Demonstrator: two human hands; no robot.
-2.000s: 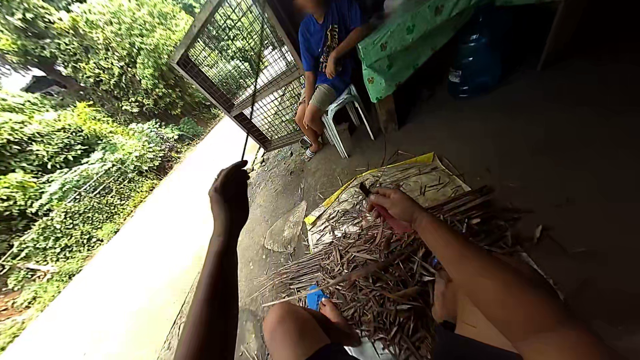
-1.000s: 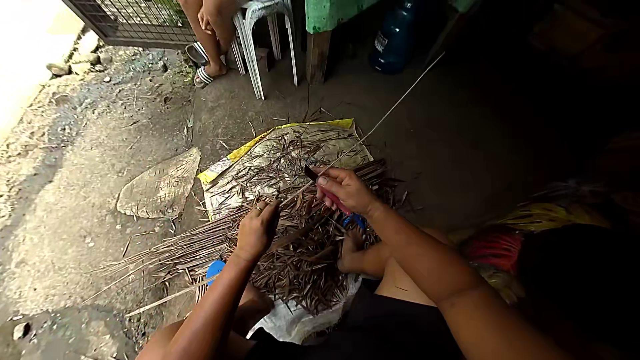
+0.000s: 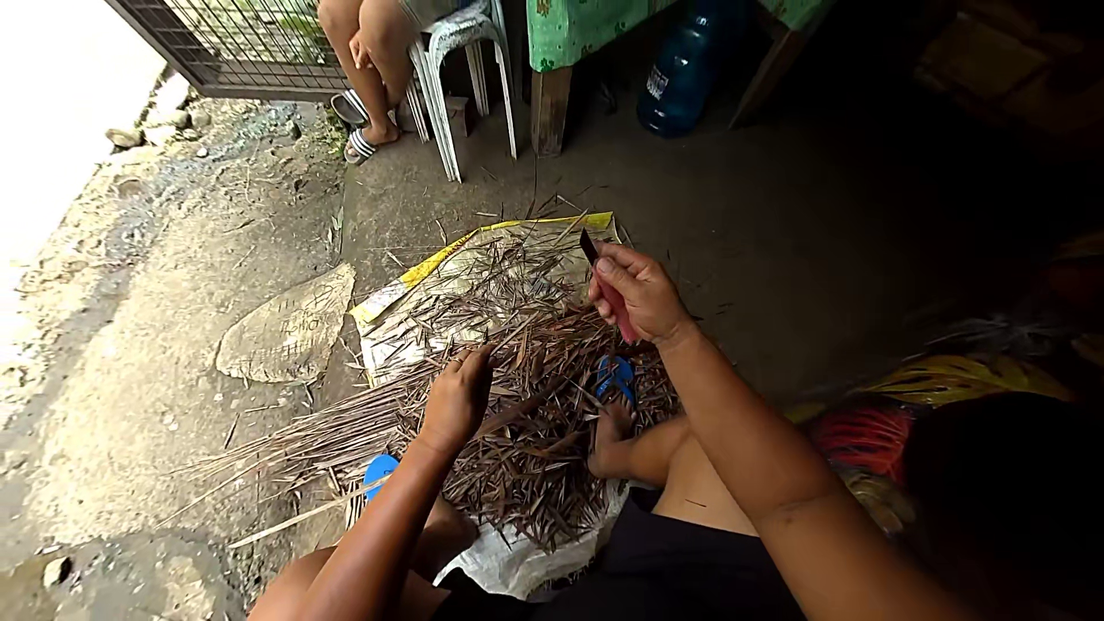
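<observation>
My right hand [image 3: 640,289] grips a small knife [image 3: 614,297] by its red handle, its dark blade pointing up and away. Lower and to the left, my left hand [image 3: 459,392] is closed, with a thin strip seeming to pass between its fingertips; the strip is hard to make out against the litter. Beneath both hands lies a heap of dry brown leaf scraps [image 3: 535,457] on a pale sack with a yellow edge [image 3: 448,250]. A bundle of long thin sticks [image 3: 302,440] reaches from the heap to the left.
My feet, in blue flip-flops [image 3: 616,379], flank the heap. A person [image 3: 371,69] sits on a white plastic chair [image 3: 470,34] beyond. A table with a green cloth [image 3: 578,30] and a blue water bottle [image 3: 677,82] stand at the back. A flat stone slab [image 3: 289,332] lies left.
My left hand was raised far to the left with a long thin strip, then came down to the heap. A long strip crossed by the knife a second ago. The view has turned downward.
</observation>
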